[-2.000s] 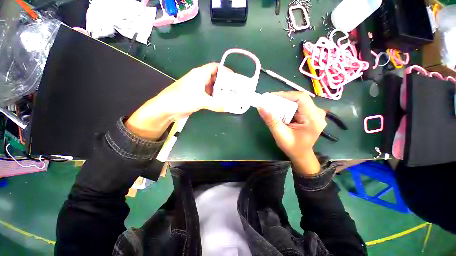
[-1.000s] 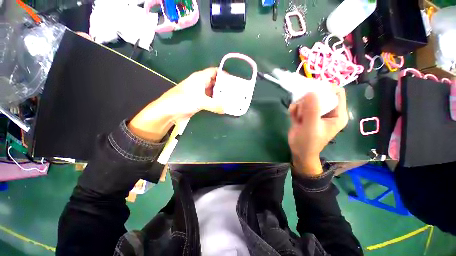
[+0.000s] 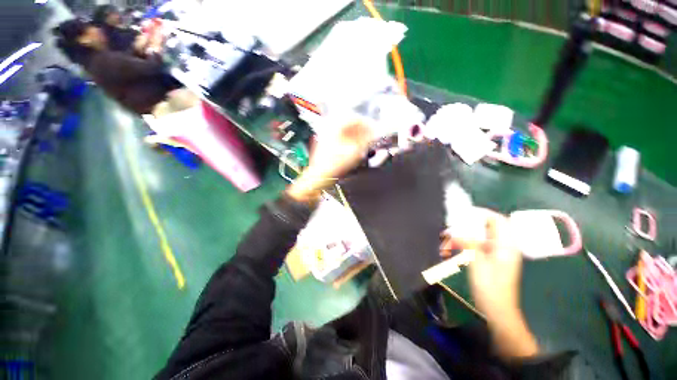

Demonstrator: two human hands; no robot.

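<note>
The white housing with its pink loop handle [image 3: 545, 233] lies on the green bench right beside my right hand, the loop pointing right. My right hand [image 3: 494, 256] is blurred, over the right edge of the black board [image 3: 401, 215], with a white thing [image 3: 458, 208] at its fingers that looks like the white bottle. My left hand [image 3: 338, 152] is stretched to the bench's left end, at the clear plastic bags [image 3: 390, 111]. Its fingertips are blurred, and whether it holds anything cannot be told.
White parts [image 3: 464, 130], an open pink housing [image 3: 523, 146], a black device [image 3: 579, 159] and a small blue-and-white object [image 3: 626, 169] stand along the back. Pliers [image 3: 623, 338] and tangled pink frames [image 3: 661, 293] are at right. A person [image 3: 122, 70] is at upper left.
The view has swung left. My left hand has let go of the housing, now on the bench, and moved to the bags. My right hand has moved left beside the housing.
</note>
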